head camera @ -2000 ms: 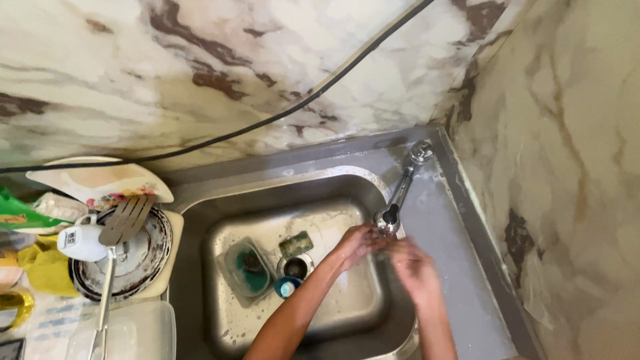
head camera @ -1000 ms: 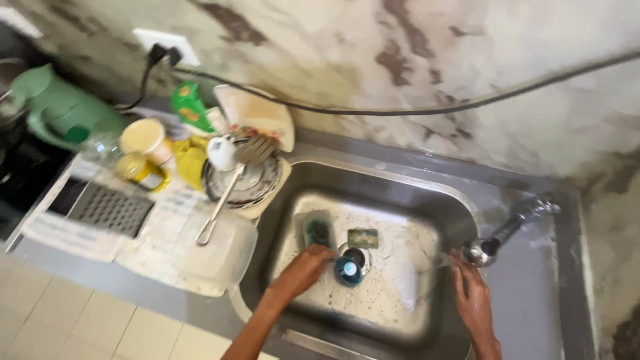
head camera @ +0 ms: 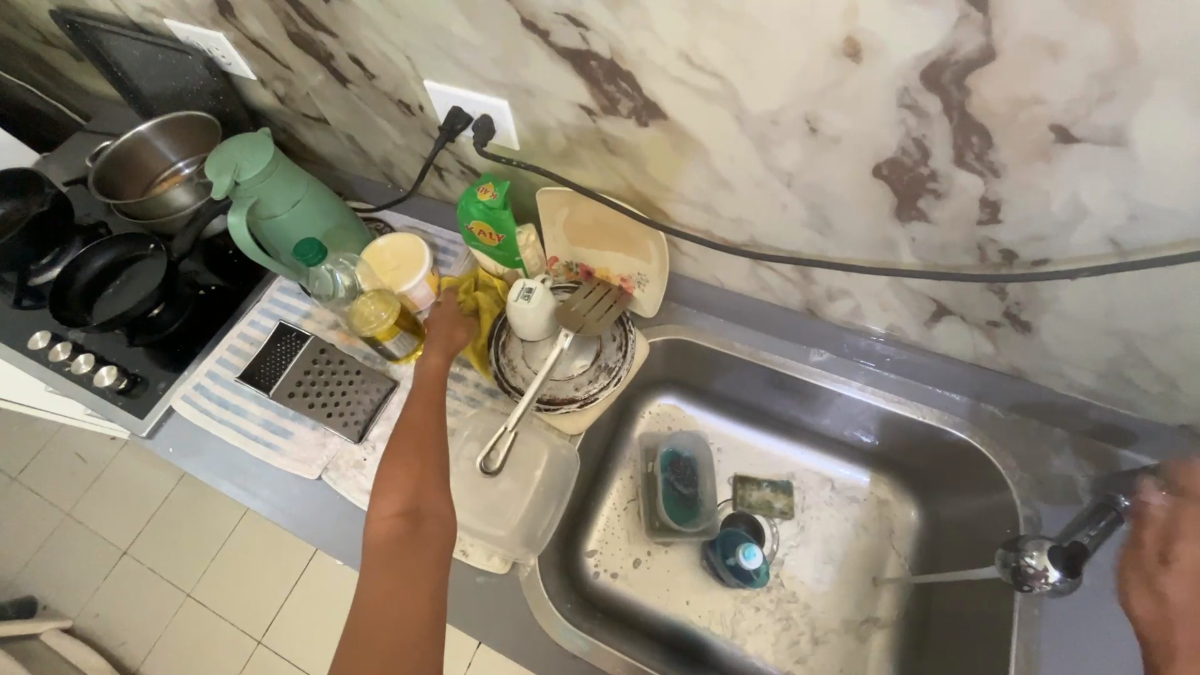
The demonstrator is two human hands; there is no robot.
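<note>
My left hand [head camera: 449, 328] is at the yellow cloth [head camera: 482, 305], between the oil bottle [head camera: 385, 323] and the stacked plates [head camera: 609, 361]; its fingers are partly hidden, and whether they grip the cloth is unclear. At the right edge, my right hand [head camera: 1162, 562] is by the chrome faucet [head camera: 1039, 564], blurred and cut off by the frame. Water runs from the spout into the steel sink [head camera: 834, 375]. In the sink lie a plastic container [head camera: 677, 486] with blue-green contents, a sponge [head camera: 762, 497] and a blue bottle [head camera: 736, 560] with a light cap.
Left of the sink, a metal grater [head camera: 323, 380], a green thermos jug [head camera: 286, 202], a white tub [head camera: 401, 267] and a clear plastic container [head camera: 516, 483] crowd the counter. A slotted turner [head camera: 592, 307] and a white cup [head camera: 532, 309] rest on the plates. Pans [head camera: 112, 281] stand on the stove.
My left hand has moved from over the sink to the yellow cloth on the left. My right hand remains near the faucet. The view has swung left.
</note>
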